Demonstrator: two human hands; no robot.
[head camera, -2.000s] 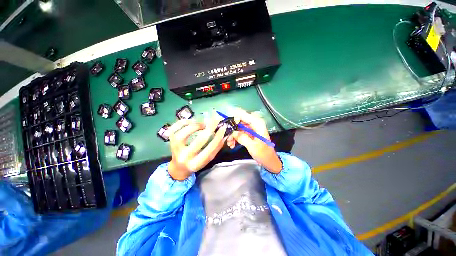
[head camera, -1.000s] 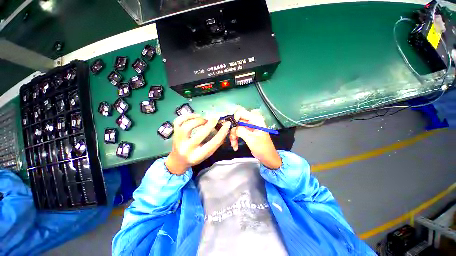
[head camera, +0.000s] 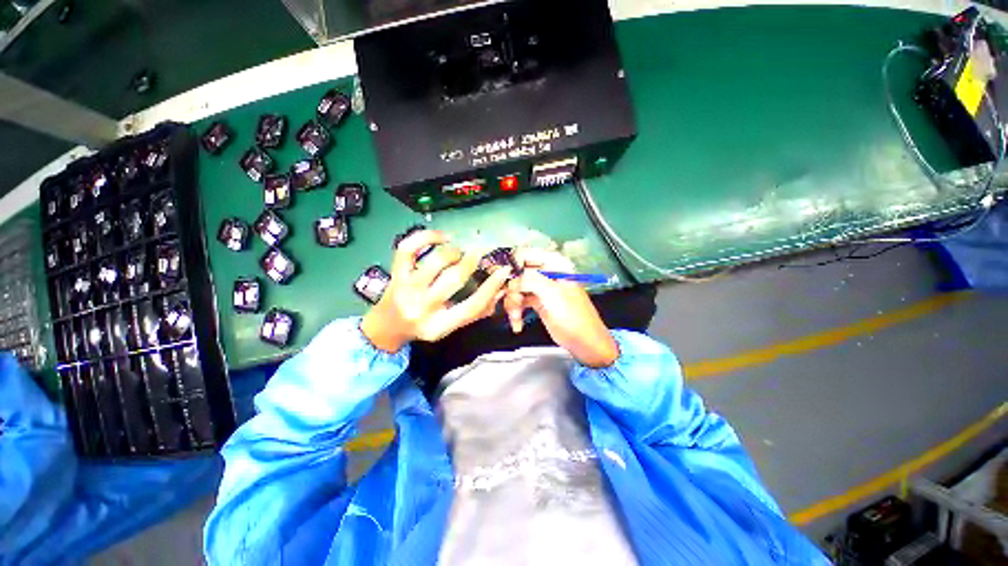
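My left hand holds a small black square module between its fingertips, in front of the test fixture. My right hand holds a thin blue stick tool, its inner end hidden by the fingers at the module. The fingertips of both hands meet at the module. The black test fixture stands on the green mat behind my hands, with a red switch and display on its near edge. Loose modules lie on the mat to the left; one lies partly behind my left hand.
A black gridded parts tray with rows of modules is at the left, and a pale grey tray beyond it. A cable runs from the fixture along the bench edge. A black device with a yellow label is at the far right.
The blue stick has turned from a downward slant to nearly level. My left hand has shifted slightly and now partly covers a loose module. The left sleeve has swung outward to the left.
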